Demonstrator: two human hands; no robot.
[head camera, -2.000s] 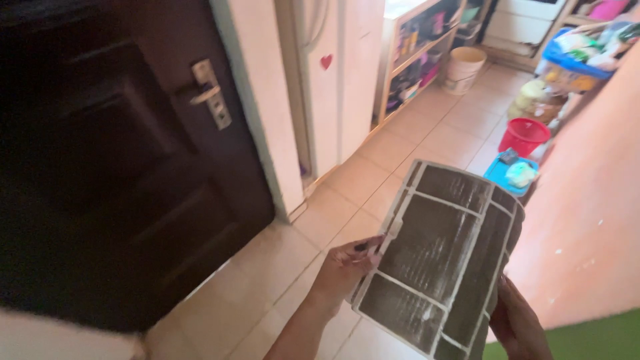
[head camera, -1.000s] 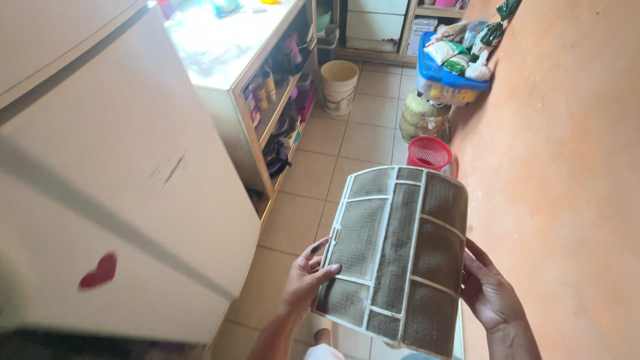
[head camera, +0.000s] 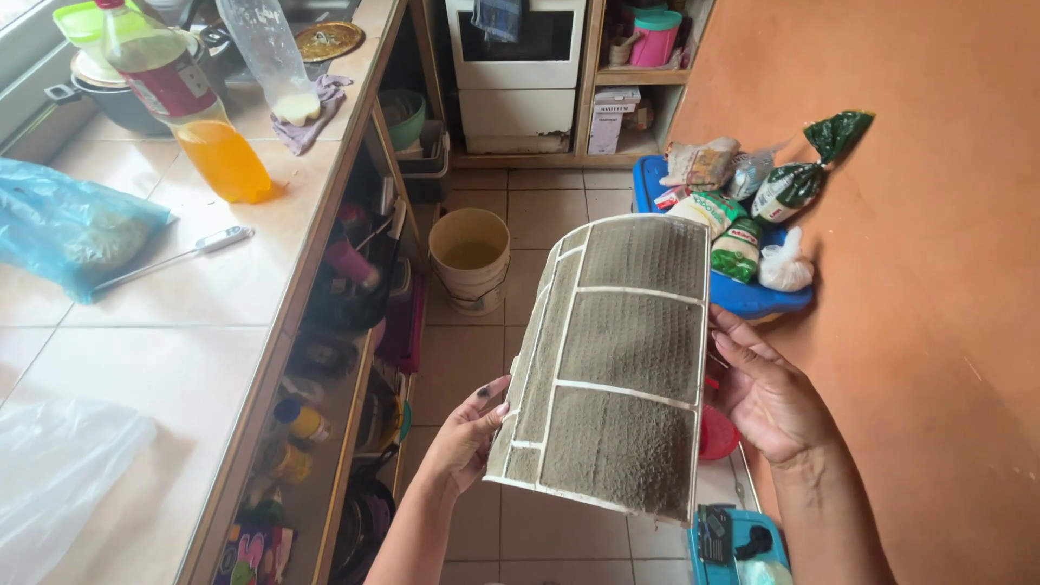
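Note:
A dusty mesh air filter (head camera: 630, 341) with a white plastic frame, likely from an air conditioner, is held up over the floor, curved and slightly tilted. My left hand (head camera: 467, 439) pinches its left edge near the lower corner, with the thumb on the front and a dark mark on one finger. At the right edge, my right hand (head camera: 768, 390) grips the frame, its thumb near the rim and some fingers partly hidden. Grey dust coats the mesh, thickest in the lower right panel.
On the left, a tiled counter (head camera: 154, 357) bears a soda bottle (head camera: 187, 114), a blue plastic bag (head camera: 81, 227) and a thermometer-like probe (head camera: 223, 238). A bucket (head camera: 470, 260) stands beyond the filter. Grocery bags lie on a blue lid (head camera: 751, 296) beside the orange wall (head camera: 918, 284).
The view has moved past the door and fridge to the kitchen counter. Both hands still hold the filter, which is turned more upright than two seconds ago.

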